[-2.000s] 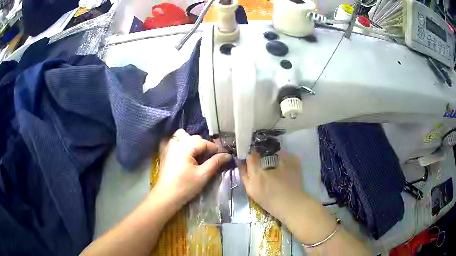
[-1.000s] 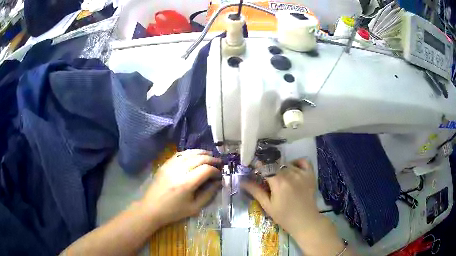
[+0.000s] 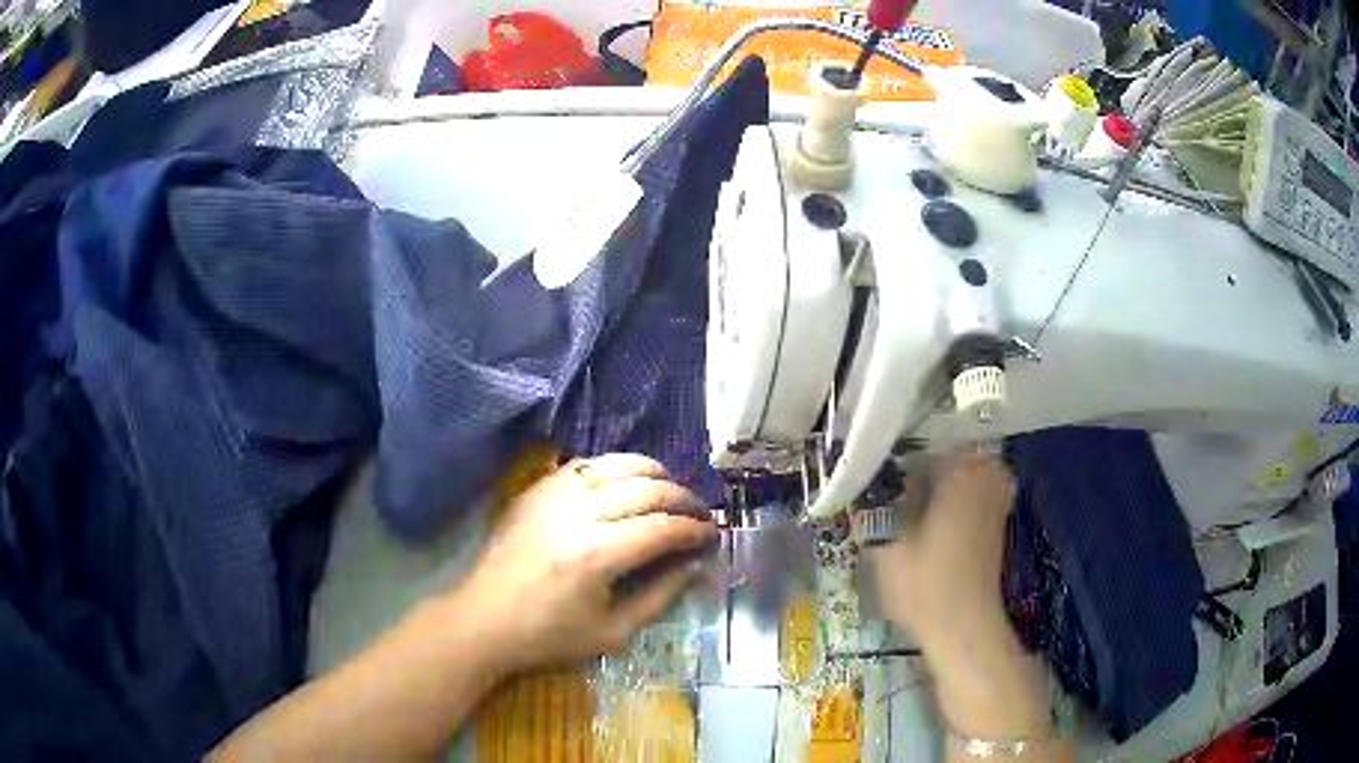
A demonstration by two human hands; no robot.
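The navy ribbed garment lies heaped at the left and runs to the needle of the white sewing machine. My left hand rests at the cloth edge just left of the presser foot, fingers bent; whether it grips the cloth is unclear. My right hand is blurred, right of the needle beneath the machine arm, its fingers partly hidden. The stack of navy cut bands lies under the arm, beside my right hand. The needle plate shows bare metal before the foot.
The lamp head hangs over the cloth on its bent metal gooseneck. Taped yellow-orange sheets lie before the needle. A red-handled tool, thread spools and a control panel are behind. A red packet lies in the back tray.
The view has shifted, placing the machine further right. My right hand has moved away from the needle toward the band stack. My left hand remains near the foot. The lamp head now shows.
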